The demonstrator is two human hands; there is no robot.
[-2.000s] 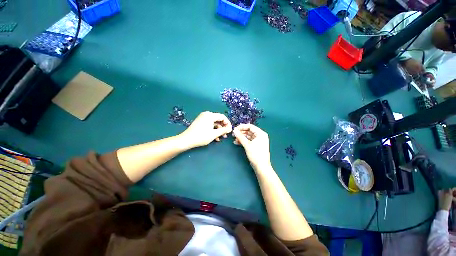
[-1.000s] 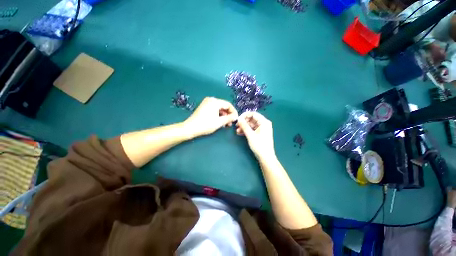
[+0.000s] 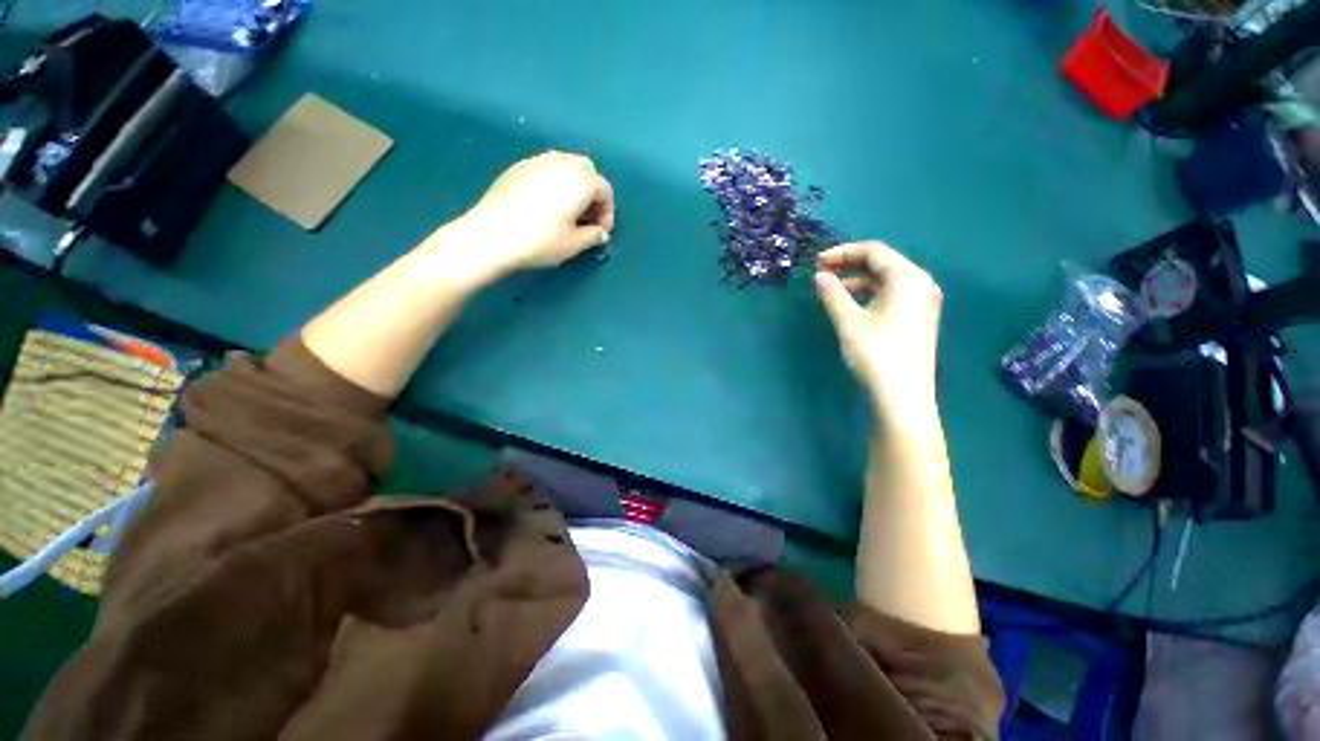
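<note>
A loose heap of tiny dark parts with silvery and purplish glints (image 3: 763, 217) lies on the green mat (image 3: 637, 391) in front of me. My left hand (image 3: 553, 214) is left of the heap, low over the mat, fingers curled; a few dark specks show by its fingertips, and it covers the spot of the left pile. Whether it holds a part cannot be seen. My right hand (image 3: 880, 301) is at the heap's right edge, thumb and forefinger bent towards each other; any part between them is too small to tell. The small right pile is not visible.
A tan cardboard square (image 3: 311, 161) and a black box (image 3: 138, 152) are at left. A blue-and-white bag (image 3: 232, 29) is upper left. At right are a clear plastic bag (image 3: 1071, 345), tape rolls (image 3: 1128, 446) and black equipment (image 3: 1209, 420). A red bin (image 3: 1113, 65) is upper right.
My hands were together at the heap's lower edge and are now apart, the left moved left and up, the right moved right. The whole view has also shifted, with the bench's front edge now higher.
</note>
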